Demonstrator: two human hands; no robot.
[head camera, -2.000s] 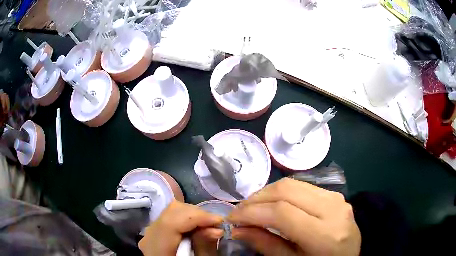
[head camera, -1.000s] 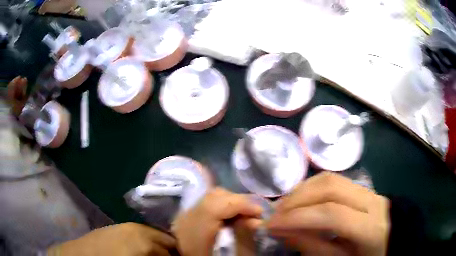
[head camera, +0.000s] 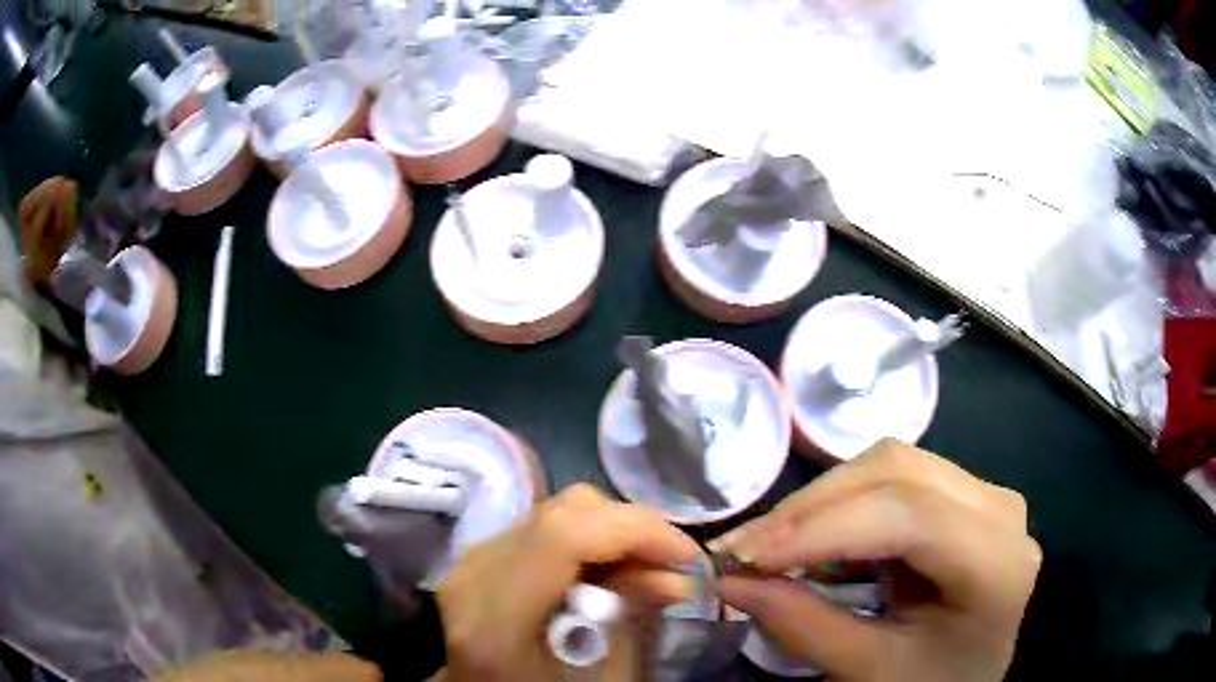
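Note:
My left hand (head camera: 534, 586) and my right hand (head camera: 894, 546) meet at the bottom centre, fingertips pinched together on a small fitting, mostly hidden. Grey flexible material (head camera: 700, 646) hangs below the fingertips. An open-ended white tube (head camera: 580, 637) sticks out from my left hand. A round base (head camera: 784, 650) shows partly under my right hand. Just beyond the hands, a pink-and-white base (head camera: 754, 400) bears a grey piece (head camera: 674, 433). To the left, another base (head camera: 507, 473) carries white tubes (head camera: 407, 493) and a grey piece.
More round bases (head camera: 520, 300) stand beyond and left on the dark green table (head camera: 320, 386). A white stick (head camera: 220, 300) lies left. A white-covered board (head camera: 934, 160) is back right, a red pouch (head camera: 1187, 386) beside it. Another person's hand (head camera: 50, 220) shows far left; grey clothing lies lower left.
The view has shifted, so the bases appear further right than two seconds ago. My hands remain pinched together; the white tube's open end now shows more clearly beside my left fingers.

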